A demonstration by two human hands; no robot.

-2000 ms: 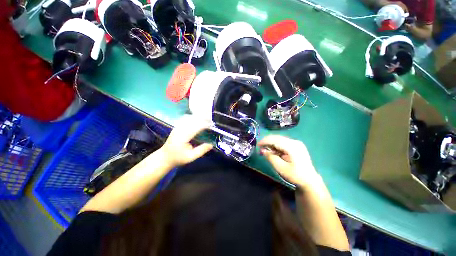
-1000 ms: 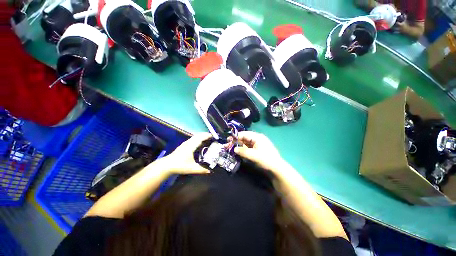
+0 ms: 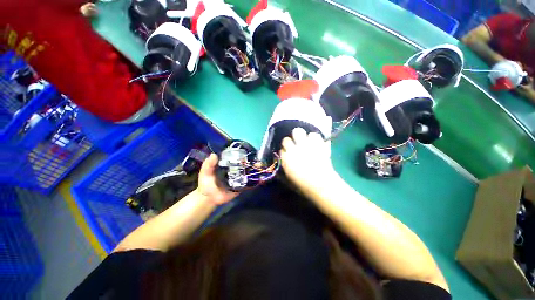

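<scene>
My left hand (image 3: pixel 212 183) holds a round black camera head (image 3: pixel 238 165) with its silver-and-white electronics facing up, at the bench's front edge. A wire harness (image 3: pixel 267 172) of thin coloured leads runs from it to the camera housing (image 3: pixel 298 116), which has a white cap and a black body. My right hand (image 3: pixel 306 156) reaches over the front opening of this housing. Its fingertips are partly hidden against the black body, and I cannot tell what they grip. A red end piece (image 3: pixel 297 89) shows at the top of the white cap.
Several similar housings stand behind and to the left, one (image 3: pixel 405 105) at right with its head (image 3: pixel 382 161) wired out. A brown carton (image 3: pixel 490 225) stands at right. Blue crates (image 3: pixel 105 202) are below the bench. A red-sleeved person (image 3: pixel 88 64) is at left, another person (image 3: pixel 509 38) at far right.
The view has shifted, so the bench things sit further right. My left hand has moved the camera head left, away from the housing. My right hand has left the head's wires and moved onto the housing.
</scene>
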